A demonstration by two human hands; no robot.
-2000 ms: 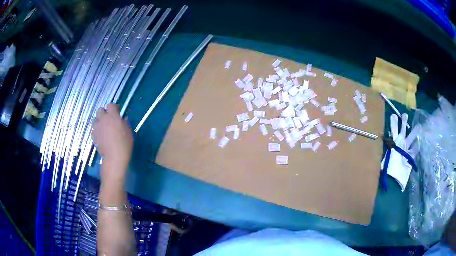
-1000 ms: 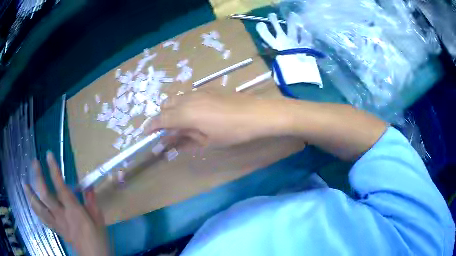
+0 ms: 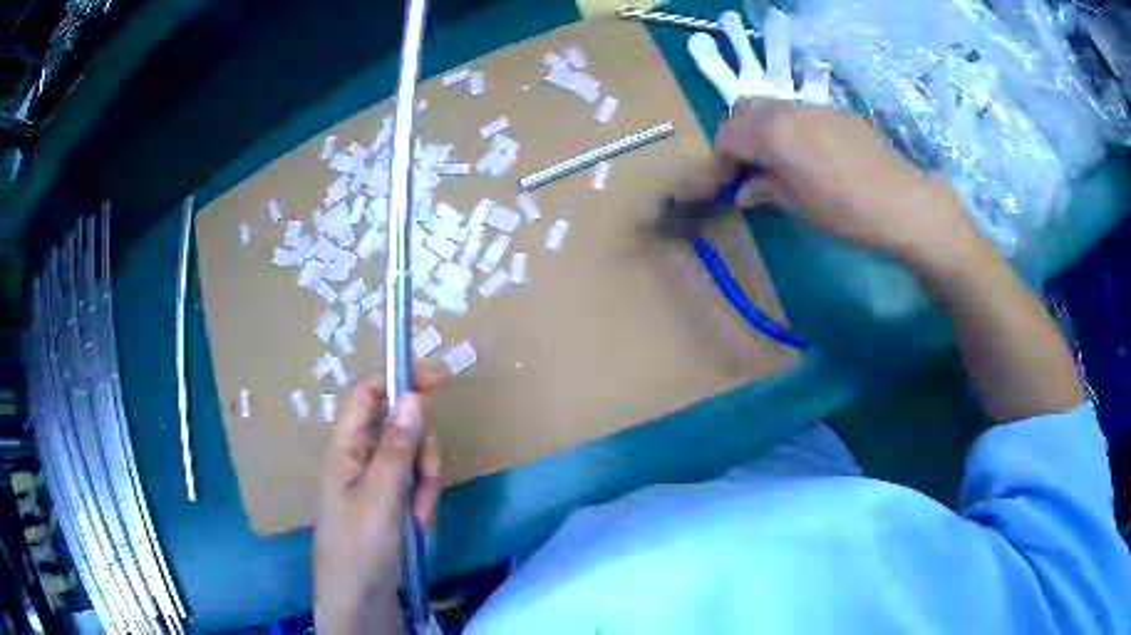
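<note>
My left hand (image 3: 378,465) is closed around a long silver metal strip (image 3: 399,236) near its lower part. The strip stands nearly upright in the view, over the heap of small white plastic pieces (image 3: 453,267) on the cardboard sheet (image 3: 595,347). My right hand (image 3: 788,155) is at the cardboard's right edge by the white glove and grips the blue-handled pliers (image 3: 744,295). One blue handle is in the fingers, the other hangs free. The dark jaws are blurred and point left. A short silver tube (image 3: 598,155) lies on the cardboard left of the pliers.
More long metal strips (image 3: 87,422) lie bundled at the left, and a single thin one (image 3: 185,354) lies beside the cardboard. The white glove (image 3: 759,62) and clear plastic bags (image 3: 955,112) are at upper right. A thin rod (image 3: 676,20) lies at the top.
My left hand now holds a long strip raised over the white pieces. My right hand has moved from the strip to the right and taken hold of the pliers.
</note>
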